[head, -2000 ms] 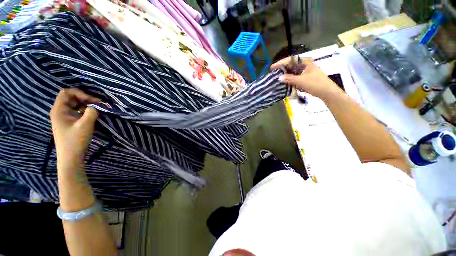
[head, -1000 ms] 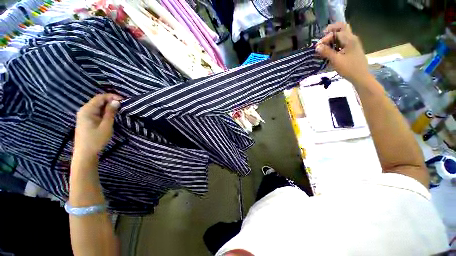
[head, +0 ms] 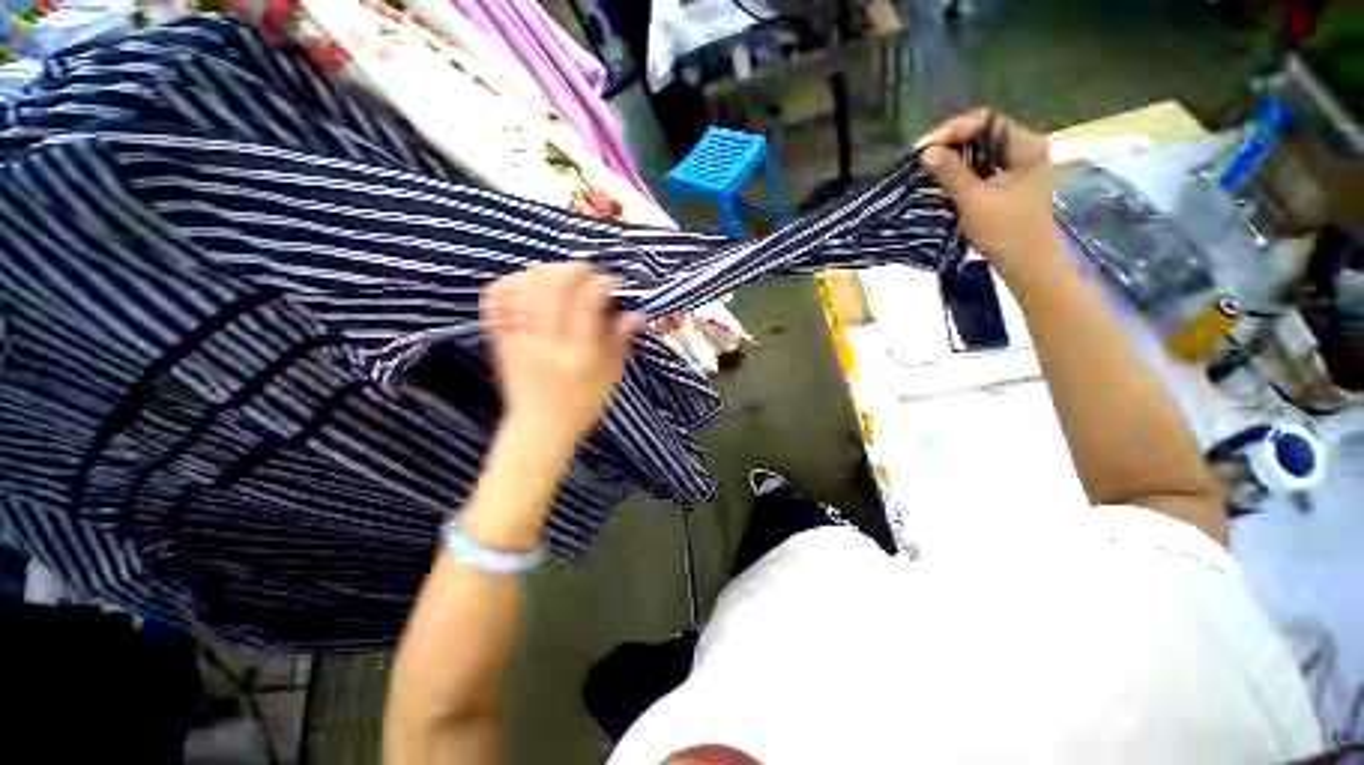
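Note:
Navy-and-white striped garments (head: 255, 374) hang in bulk at the left, with dark bands across them. A striped sleeve (head: 838, 227) stretches up to the right from the bulk. My right hand (head: 990, 180) pinches its end at the upper right; something dark shows at the fingers, too blurred to name. My left hand (head: 557, 336) is closed at the sleeve's edge near the middle of the view, slightly blurred, and its fingertips are partly hidden.
Cream floral (head: 434, 90) and pink garments (head: 546, 60) hang behind. A blue stool (head: 724, 168) stands on the floor. The white table (head: 972, 463) at the right bears a black phone (head: 978, 307), a plastic-wrapped packet (head: 1129, 239) and a blue-and-white bottle (head: 1269, 460).
My left hand has moved right along the sleeve, closer to my right hand. The sleeve between the hands is shorter and more bunched. My right hand is slightly lower than a second ago.

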